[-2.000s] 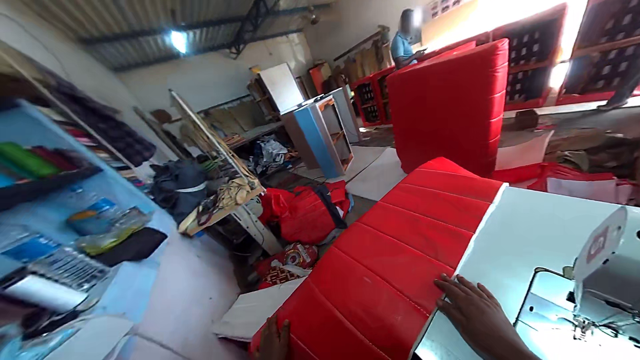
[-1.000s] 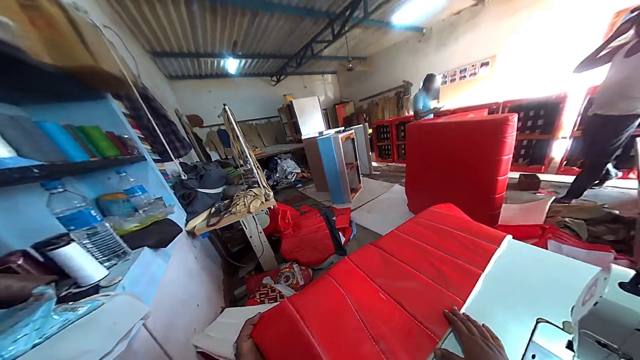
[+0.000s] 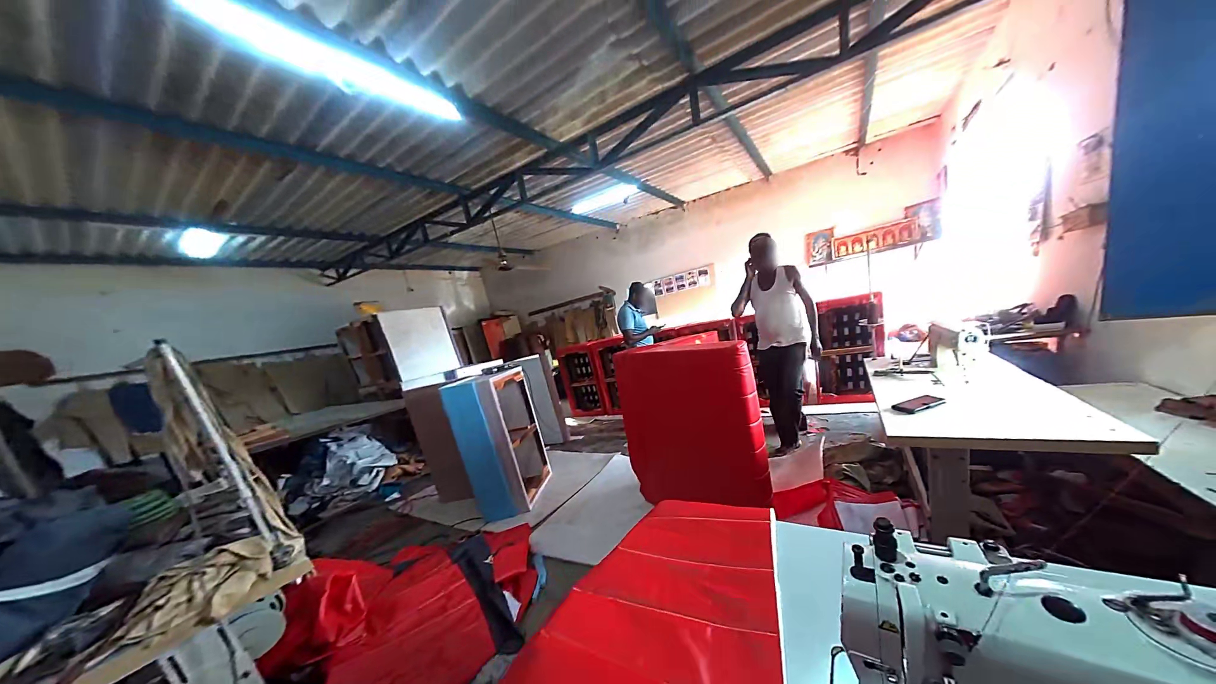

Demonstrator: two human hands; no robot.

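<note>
Neither my left hand nor my right hand shows in the head view now. A red quilted cover with stitched seams (image 3: 665, 603) lies at the bottom centre, its right edge along the pale sewing table (image 3: 807, 589). Just right of it stands a white industrial sewing machine (image 3: 1026, 608), seen from above, with a thread stand knob and metal fittings on top. Behind the cover rises a large red padded block (image 3: 693, 418). The needle area is out of view.
Red fabric (image 3: 408, 617) is heaped on the floor at left. A second sewing table (image 3: 1007, 418) bears a phone (image 3: 919, 405). A person in a white vest (image 3: 779, 313) stands behind the red block; another in blue (image 3: 635, 318) is farther back. A blue-edged cabinet (image 3: 494, 446) stands mid-room.
The view has tilted up and turned right. Both hands, earlier on the red cover, are out of sight. The person at right now stands behind the red block.
</note>
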